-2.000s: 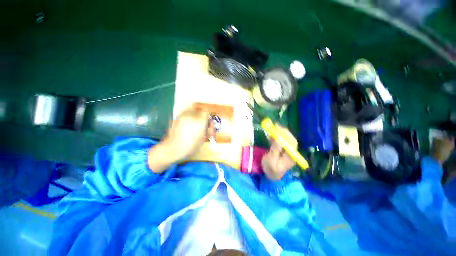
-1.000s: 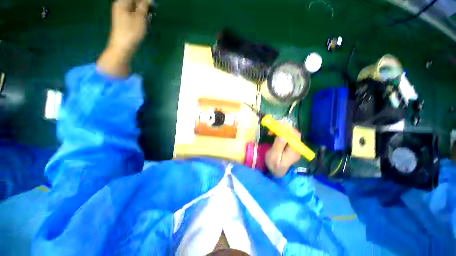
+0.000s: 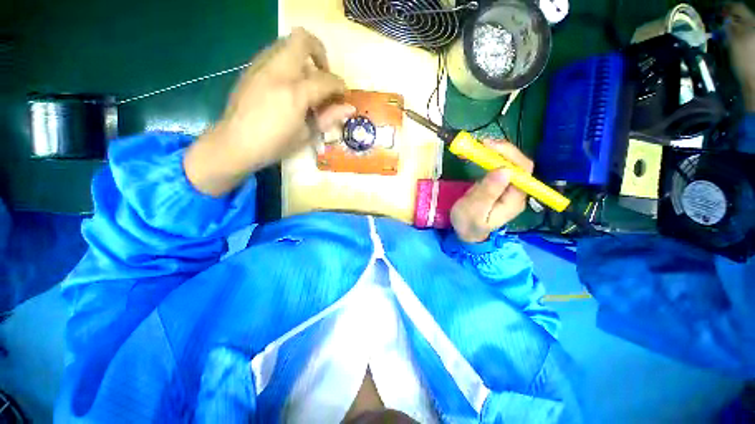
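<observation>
The round dark workpiece (image 3: 359, 132) with a pale centre lies on the orange-brown fixture (image 3: 379, 164). My left hand (image 3: 277, 108) is over the fixture's left side, its fingers bent beside the workpiece. It is blurred, and whether it grips anything is hidden. The silvery solder wire (image 3: 186, 84) runs from the dark spool (image 3: 73, 126) on the left to the back of this hand. My right hand (image 3: 494, 199) holds the soldering iron (image 3: 517, 177) by its yellow handle. The iron's thin tip points up-left over the fixture's upper right corner, apart from the workpiece.
The fixture sits on a cream board (image 3: 319, 197). A pink-red block (image 3: 439, 203) is by my right hand. A black fan (image 3: 406, 18) and a round tin (image 3: 497, 51) stand beyond. A blue box (image 3: 584, 120) and second fan (image 3: 706, 201) are right. Another person's hand (image 3: 739, 50) shows top right.
My left hand has come back from the far left to the fixture. The iron remains in my right hand. The view has shifted, so the fixture and board appear larger and higher.
</observation>
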